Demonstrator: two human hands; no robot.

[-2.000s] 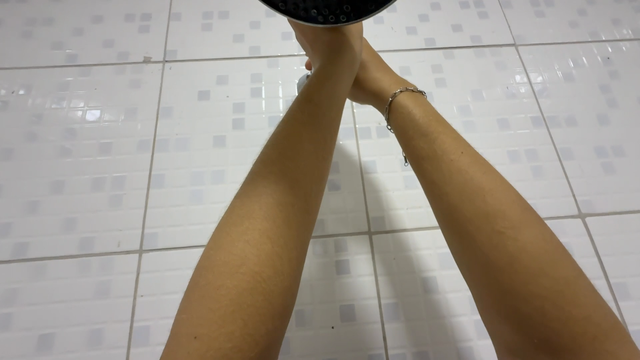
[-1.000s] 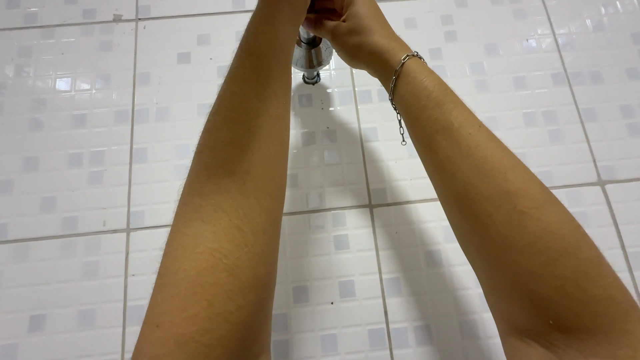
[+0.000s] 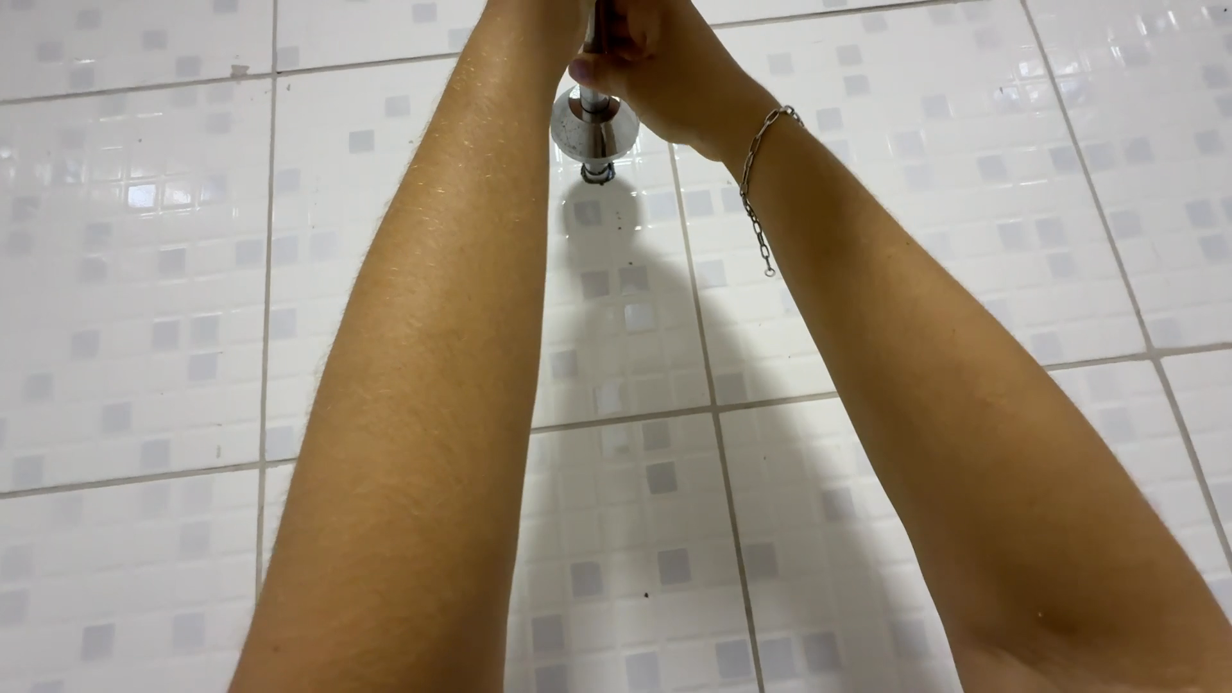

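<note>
A chrome shower arm point(image 3: 593, 100) comes out of the tiled wall at the upper middle, with a round chrome wall flange point(image 3: 595, 135) around it, standing off from the tiles. My right hand point(image 3: 664, 67), with a chain bracelet point(image 3: 756, 197) at its wrist, has its fingers curled around the arm just beyond the flange. Close on the other side of the arm is my left hand point(image 3: 553, 24), largely cut off by the top edge, so its fingers and what they hold cannot be seen. The arm's far end is out of view.
White glossy wall tiles point(image 3: 414, 125) with small grey squares and grey grout lines fill the background. Shadows of the arms fall on the tiles between my forearms. A small chip mark shows near a grout crossing at the upper left.
The dark shower head seen at the top two seconds ago is out of view. The chrome arm and flange, mostly hidden then, now show between my hands.
</note>
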